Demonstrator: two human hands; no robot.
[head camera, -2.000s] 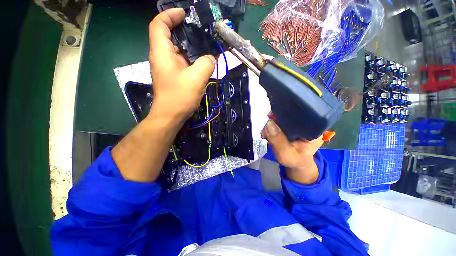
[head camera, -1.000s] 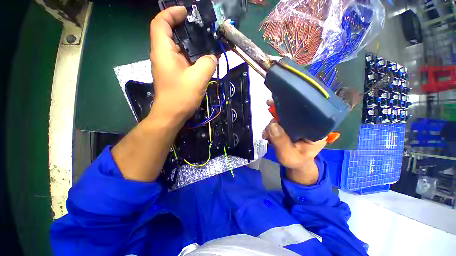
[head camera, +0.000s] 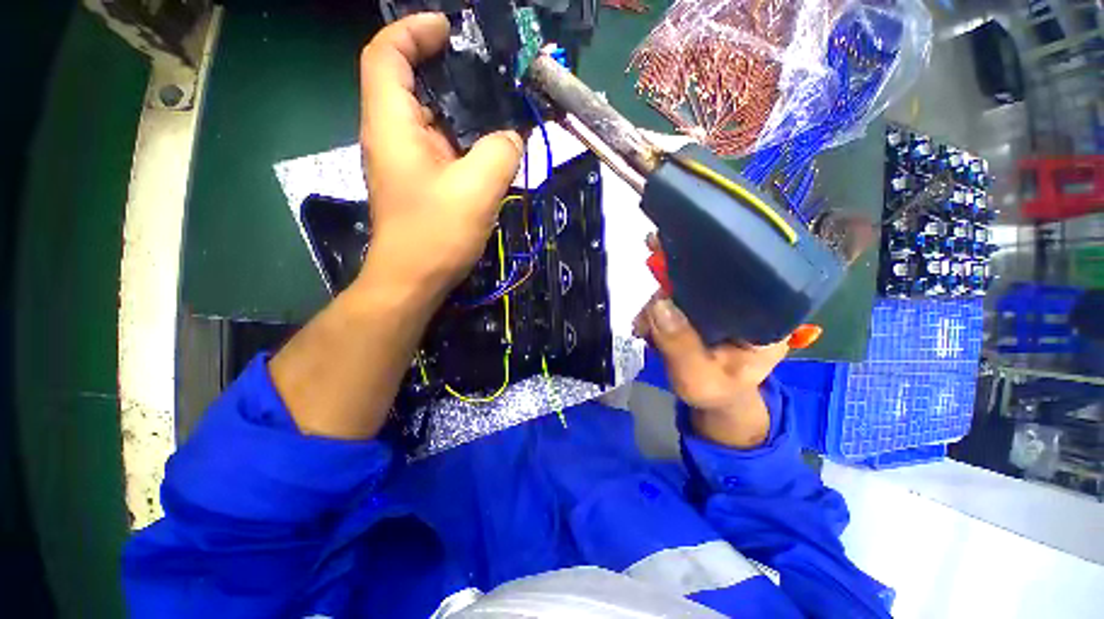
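Observation:
My left hand (head camera: 430, 194) holds up a small black module (head camera: 466, 91) at the top of the view. A green circuit board (head camera: 528, 36) and a blue component (head camera: 556, 56) show at its right side. My right hand (head camera: 708, 375) grips the dark grey-blue body of the soldering gun (head camera: 745, 254). Its metal barrel (head camera: 587, 109) points up-left, with its end at the board; the exact tip contact cannot be told. Blue and red-brown wires (head camera: 523, 260) run from the module to the large black housing (head camera: 579, 284) below, where a yellow-green wire (head camera: 506, 339) loops.
A clear plastic bag (head camera: 793, 79) of red-brown and blue wires lies at the top right. Rows of black-and-silver parts (head camera: 938, 218) stand above a blue crate (head camera: 908, 381) at the right. Silvery-white sheet (head camera: 327, 181) lies under the housing on the green bench top (head camera: 254, 230).
The soldering gun has shifted slightly right since two seconds ago, and more of its red-orange trigger shows. The module has tilted slightly. My left hand is nearly unmoved.

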